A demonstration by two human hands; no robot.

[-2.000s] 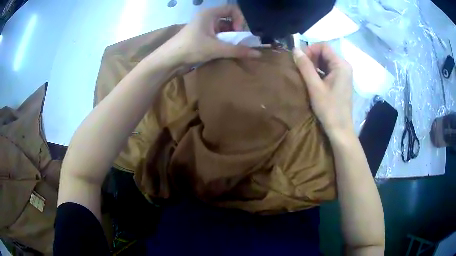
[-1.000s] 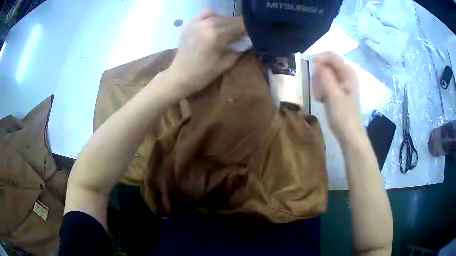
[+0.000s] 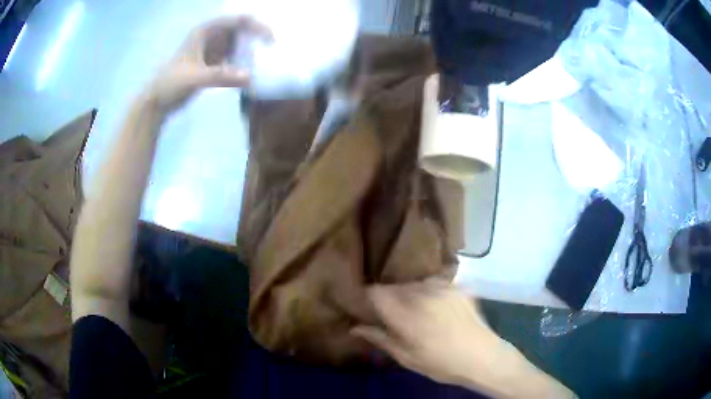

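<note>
A brown jacket (image 3: 312,226) lies bunched left of the cylinder bed (image 3: 460,144) and hangs over the table's front edge. My left hand (image 3: 206,58) is at the upper left, blurred, with its fingers around the edge of a white padding piece (image 3: 308,47) at the jacket's top. My right hand (image 3: 421,319) lies on the jacket's lower right part, its fingers spread over the cloth; whether it grips a fold is unclear. The dark sewing machine head (image 3: 507,35) stands above the bed. The needle area is blurred.
White half-moon pads (image 3: 585,148) and a crinkled clear plastic bag (image 3: 616,78) lie right of the machine. A black smartphone (image 3: 586,251), scissors (image 3: 638,261) and a dark cup (image 3: 691,248) are further right. More brown garments (image 3: 39,226) hang at the left.
The jacket has come away from the needle area to the left, baring the bed. My left hand has moved left with the white piece. My right hand has moved down onto the jacket.
</note>
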